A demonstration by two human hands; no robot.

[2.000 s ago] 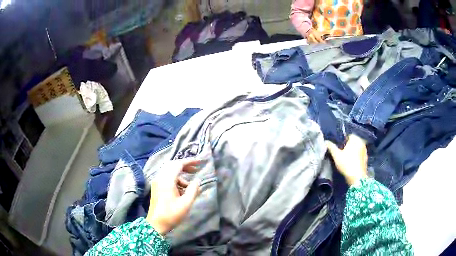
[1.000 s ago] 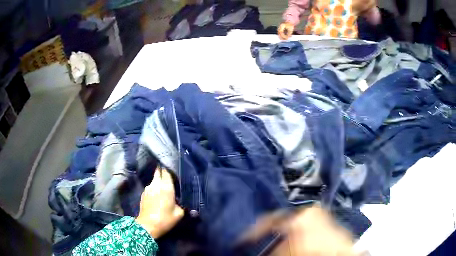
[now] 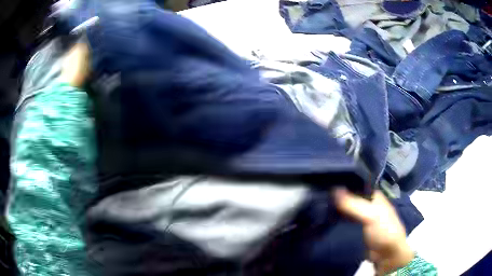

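Note:
A denim jacket (image 3: 194,102), dark blue outside and blurred by motion, fills the left and middle of the view. Its pale grey-blue inside (image 3: 226,215) shows below a long dark edge. My left hand (image 3: 77,62) is at the upper left, blurred, closed on the jacket's far left part. My right hand (image 3: 377,223) is at the lower right, holding the jacket at the right end of the dark edge, with the thumb along it. No snips can be seen in either hand.
More blue jackets (image 3: 437,64) lie heaped at the right and far right of the white-topped table (image 3: 237,27). A jacket part with its pale side up (image 3: 313,91) lies just beyond the held jacket. The surroundings at the left are dark.
My left hand has moved up and left, lifting and spreading the jacket. My right hand has moved right and up to the jacket's edge. The view has shifted, and the other person is out of it.

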